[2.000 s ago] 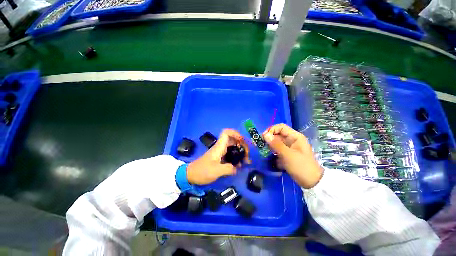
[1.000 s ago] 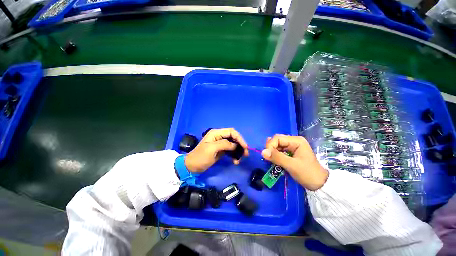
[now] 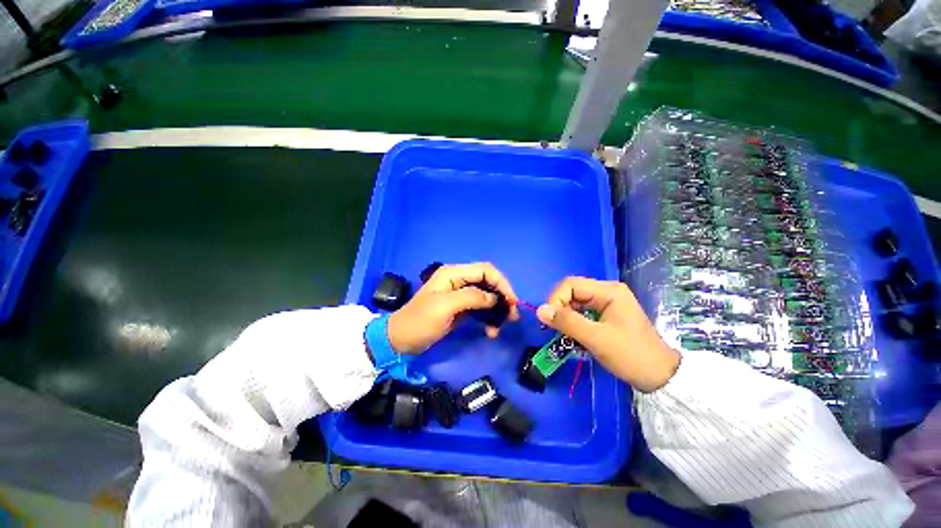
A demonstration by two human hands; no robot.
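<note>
My left hand (image 3: 446, 309), with a light blue strap at the wrist, holds a black housing (image 3: 493, 306) over the blue work tray (image 3: 485, 222). My right hand (image 3: 609, 332) holds a narrow green circuit board (image 3: 554, 354), which hangs below the fingers. A thin red lead wire (image 3: 527, 305) runs between the fingertips of both hands. Another red wire (image 3: 578, 380) hangs beside the board. Where the wire meets the housing is hidden by the fingers. Several black housings (image 3: 511, 421) lie in the tray, and one black piece (image 3: 479, 394) shows a silvery face.
Clear blister trays with rows of green boards (image 3: 738, 258) stand right of the work tray. A grey post (image 3: 616, 77) rises behind it beside the green belt (image 3: 310, 88). Blue trays with black parts stand at far left (image 3: 41, 222) and far right (image 3: 908, 206).
The hands have come together from further apart; the board has swung down below my right hand and the red wire now spans between the hands. The small part on the belt has moved left.
</note>
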